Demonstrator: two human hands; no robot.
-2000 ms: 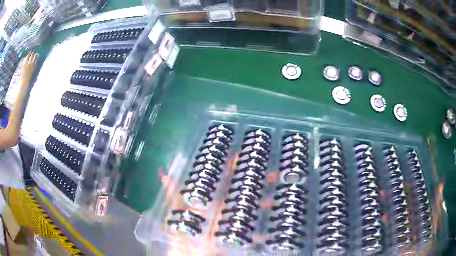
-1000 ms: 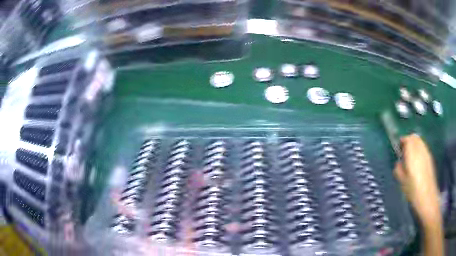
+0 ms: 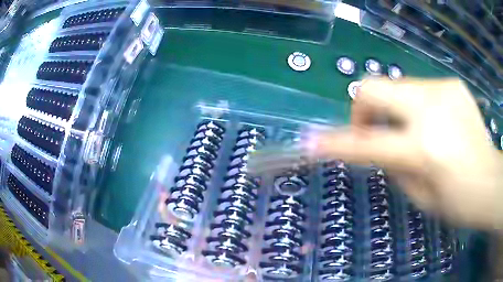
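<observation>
A clear plastic tray (image 3: 129, 242) with long channels lies in front of me. Rows of round black-and-silver parts (image 3: 234, 204) stand on edge in it. One ring face shows in the first row and another in the third. My right hand (image 3: 408, 137), large and blurred, reaches in from the right over the tray. Its fingers pinch a slim blurred tool (image 3: 276, 160), likely tweezers, whose tip is over the upper second and third rows. Contact cannot be told. The hand hides the upper right of the tray. My left hand cannot be made out; only pinkish blurs show at the tray's lower edge.
Loose round parts (image 3: 299, 61) lie on the green mat (image 3: 242, 49) beyond the tray, some partly behind my hand. A stack of filled trays (image 3: 83, 126) with labels stands at left. More stacked trays (image 3: 430, 33) stand at the back right. Yellow-black floor marking (image 3: 22, 242) shows at lower left.
My right hand was out of view, then beside the tray's right edge at a slim thing. Now it is over the tray with a tool. The view swung right, then back left.
</observation>
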